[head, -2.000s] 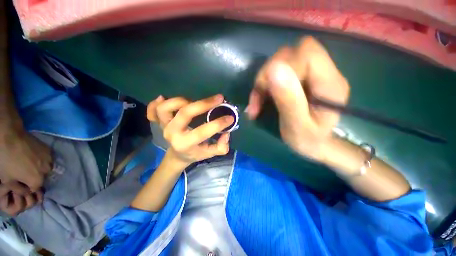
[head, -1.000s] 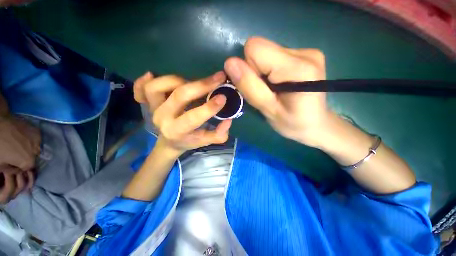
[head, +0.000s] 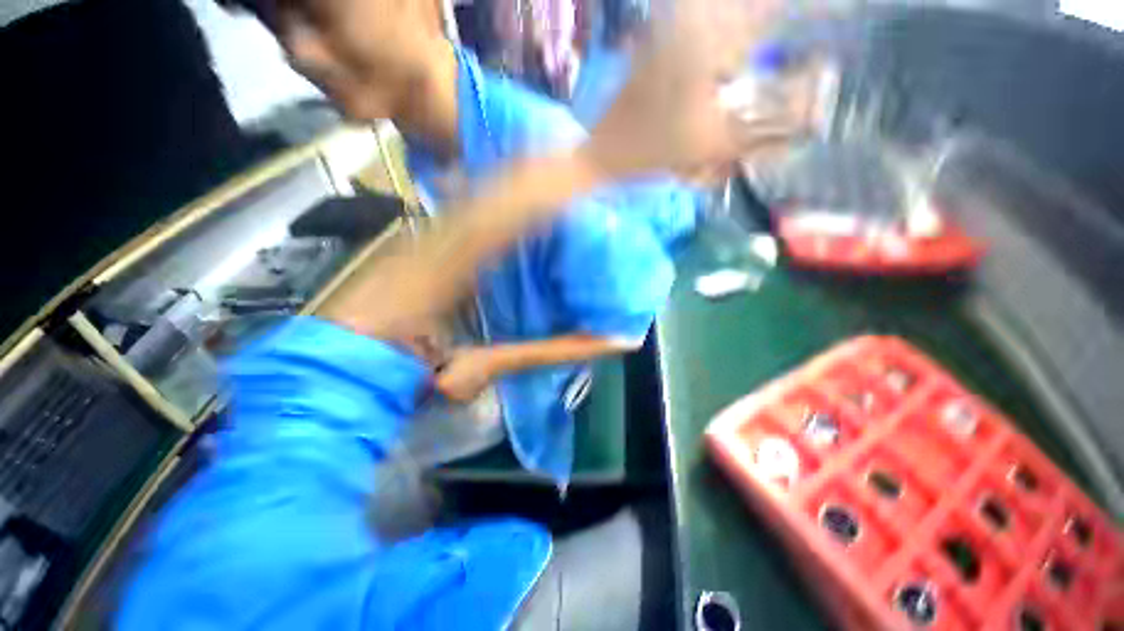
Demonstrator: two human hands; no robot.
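My left hand [head: 721,93] is raised at the top centre at the end of my outstretched arm and is strongly blurred. Whether it holds the small pale and blue shape beside it cannot be told. My right hand is out of the picture. A dark-faced watch [head: 717,613] with a pale rim lies on the green bench at the bottom edge. A red foam tray [head: 906,475] lies at the right, with watches in several pockets; some other pockets look dark.
Another person in a blue smock [head: 616,265] sits close behind my raised arm. A second red tray [head: 875,247] with blurred clear items stands farther back on the green bench [head: 703,370]. White scraps [head: 730,284] lie near it. A shelf frame [head: 130,370] with dark items is at the left.
The view has swung to the left and up. My left hand has moved from the chest to far out ahead. My right hand and the black tool have left the picture.
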